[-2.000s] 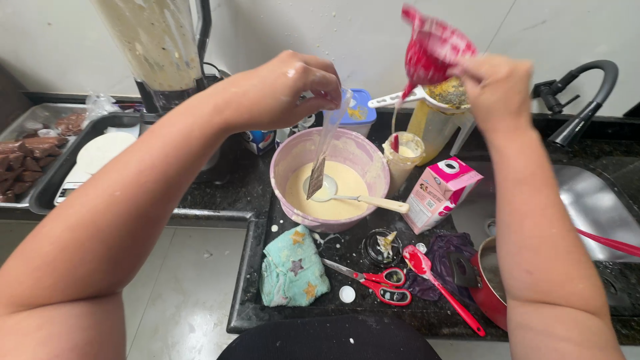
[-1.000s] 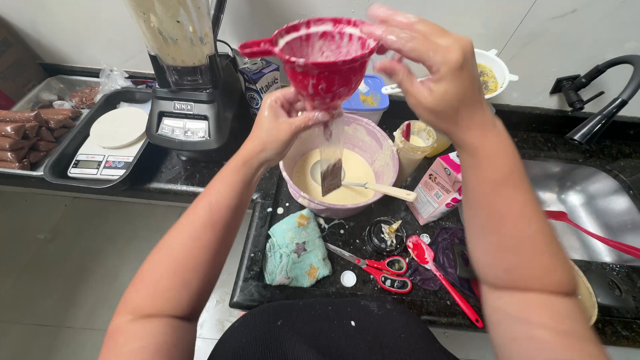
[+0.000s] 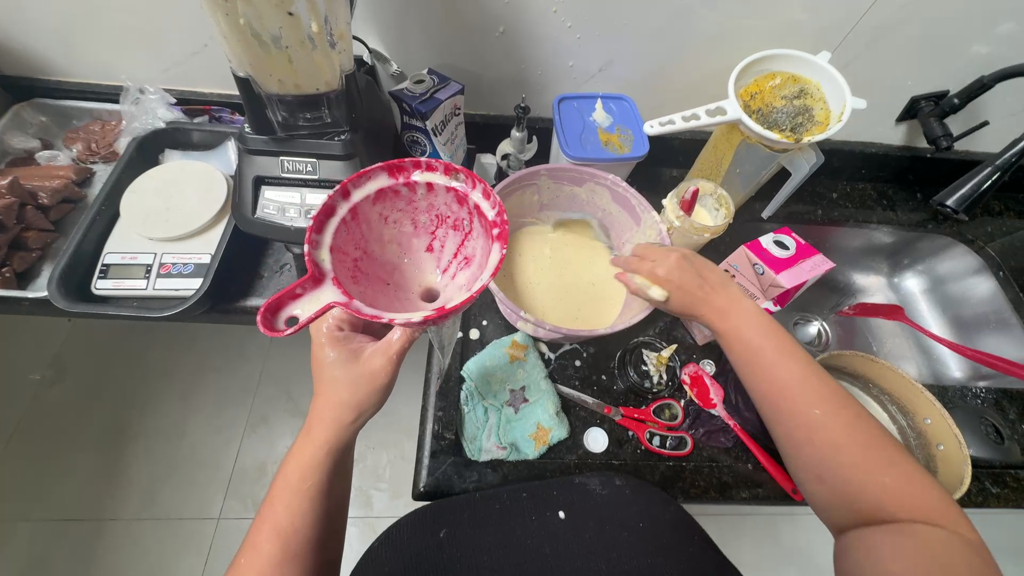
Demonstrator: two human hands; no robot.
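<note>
My left hand [image 3: 356,368] holds a red plastic funnel [image 3: 408,232] from below, its inside smeared with pale cream. A clear plastic bag [image 3: 442,344] hangs under the funnel, partly hidden by it. To the right of the funnel stands a pink plastic bowl [image 3: 512,304] of pale yellow liquid [image 3: 560,280]. Over the bowl's right rim, my right hand [image 3: 672,280] has its fingers curled around what seems to be a pale handle [image 3: 646,288]; a ladle end [image 3: 588,228] shows in the liquid.
A blender [image 3: 296,152], a scale [image 3: 156,264] and wrapped brown portions [image 3: 32,216] stand left. Behind are a blue-lidded tub [image 3: 600,128], a white strainer [image 3: 788,96] on a jug and a jar [image 3: 696,216]. Cloth [image 3: 512,400], scissors [image 3: 640,420], red spatula [image 3: 744,432] and pot [image 3: 904,416] lie nearer.
The funnel, with the bag under it, has moved left and down from above the bowl in my left hand. My right hand has left the funnel and come down to the bowl's right side.
</note>
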